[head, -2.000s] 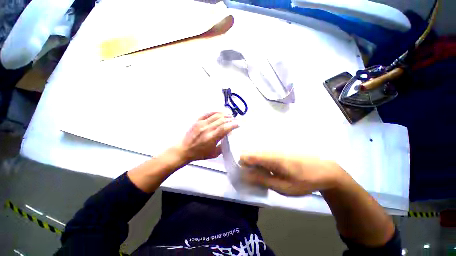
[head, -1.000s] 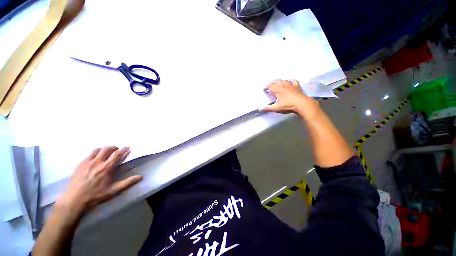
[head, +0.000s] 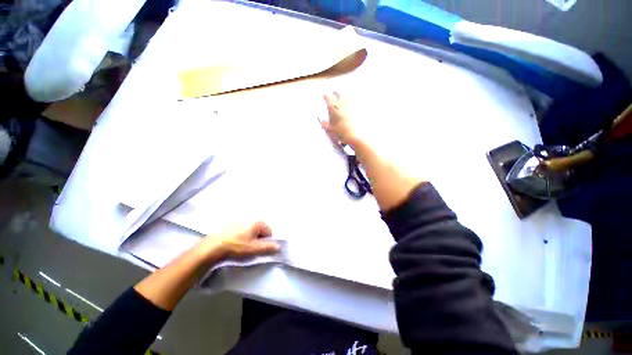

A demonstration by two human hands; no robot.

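Observation:
A pale grey-white fabric strip [head: 170,239] lies along the table's front edge at the left. It folds back at its left end, and a loose part [head: 173,193] slants up and right. My left hand [head: 242,243] is closed on the strip near the front edge, with cloth bunched beside and below it. My right hand [head: 338,121] is stretched over the middle of the table with fingers apart. Black-handled shears [head: 356,182] lie beside my right forearm, their blades partly hidden by hand and wrist. The fingers do not appear to grip anything.
A tan curled pattern strip [head: 277,78] lies at the back of the white table [head: 429,139]. An iron [head: 537,177] with a wooden handle sits on a dark plate [head: 509,156] at the right. White padded forms [head: 62,62] stand beyond the back left corner.
The view has swung back. My right hand has left the strip at the front edge and reached over the table. My left hand has closed on the strip, whose left part is now folded back.

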